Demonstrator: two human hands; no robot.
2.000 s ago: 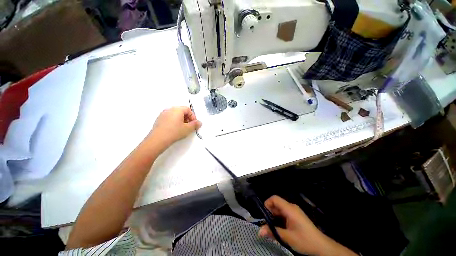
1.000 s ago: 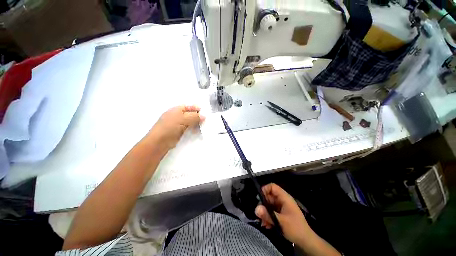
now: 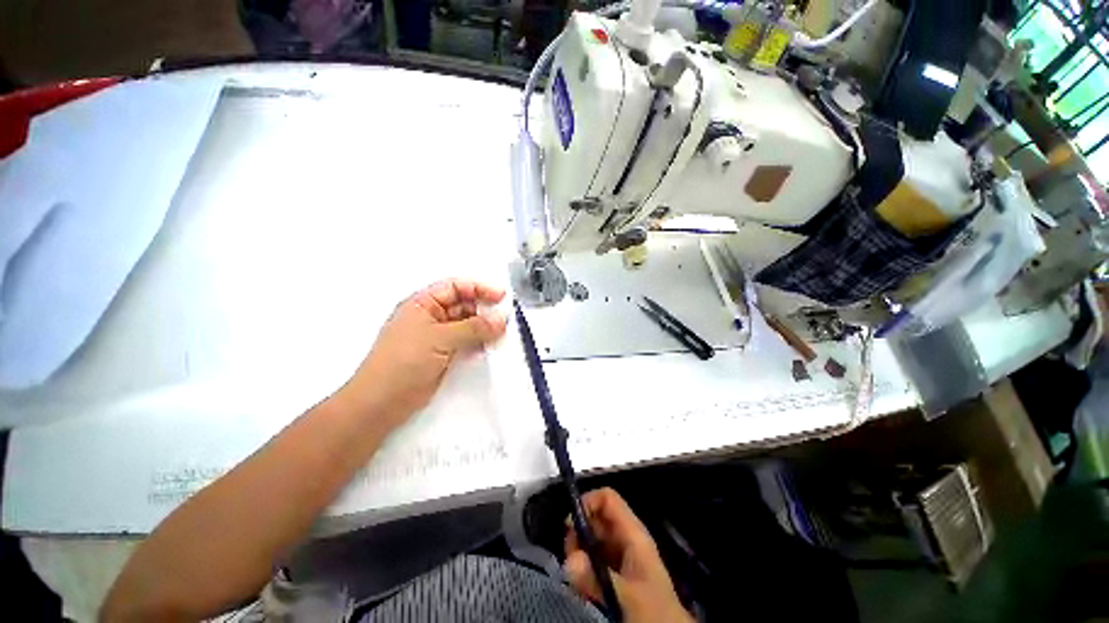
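Observation:
My left hand (image 3: 440,331) is over the white table, thumb and fingertips pinched together on a thin white fabric piece (image 3: 496,359) that is hard to see against the table. My right hand (image 3: 614,550), at the table's front edge, holds black shears (image 3: 555,436) by the handles. The shears point away from me and their tip is beside my left fingertips; the blades look closed. The needle plate (image 3: 544,282) of the white sewing machine (image 3: 657,134) is just beyond the tip.
Black snips (image 3: 676,329) lie on the machine bed. A white pen (image 3: 722,287), brown stick (image 3: 791,334), brown scraps (image 3: 834,366) and tape measure (image 3: 863,380) lie at right. Dark checked cloth (image 3: 839,258) hangs at the machine's right end. White sheets (image 3: 103,207) lie at left.
The shears have moved from the table's front edge up to my left fingertips. The view has shifted, showing more of the machine's top.

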